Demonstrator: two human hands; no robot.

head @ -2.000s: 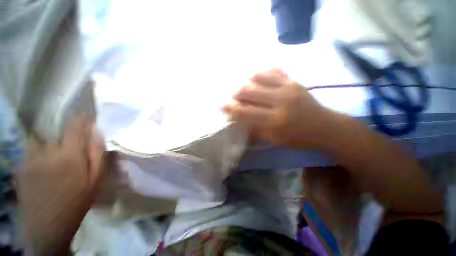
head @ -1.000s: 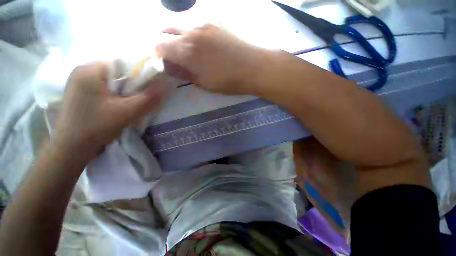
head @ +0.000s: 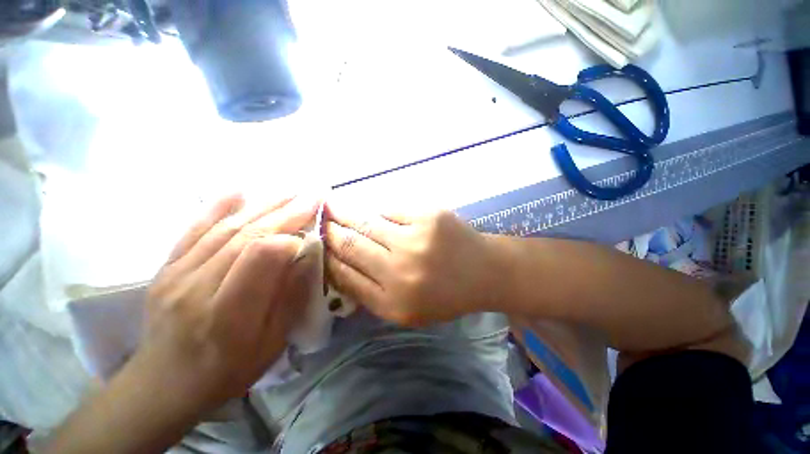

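Note:
My left hand (head: 235, 288) and my right hand (head: 413, 266) meet at the table's front edge. Between their fingertips they pinch a folded edge of white cloth (head: 313, 324), which hangs down toward the lap. A small dark spot shows on the cloth below the fingers. More white cloth (head: 98, 204) lies to the left under the lamp glare. A blue-grey cylinder (head: 253, 89) points down above the hands. The needle and presser foot cannot be made out clearly.
Scissors with blue loop handles (head: 568, 106) lie right of the hands, blades pointing up-left. Cream cut pieces (head: 613, 27) are stacked behind them. A ruler (head: 568, 208) runs along the table's front edge. A pale perforated basket (head: 735, 235) stands at the lower right.
The hands have come together and moved down and toward the table's front edge with the cloth. The view has shifted, so the cylinder shows more fully and the cream stack is in view.

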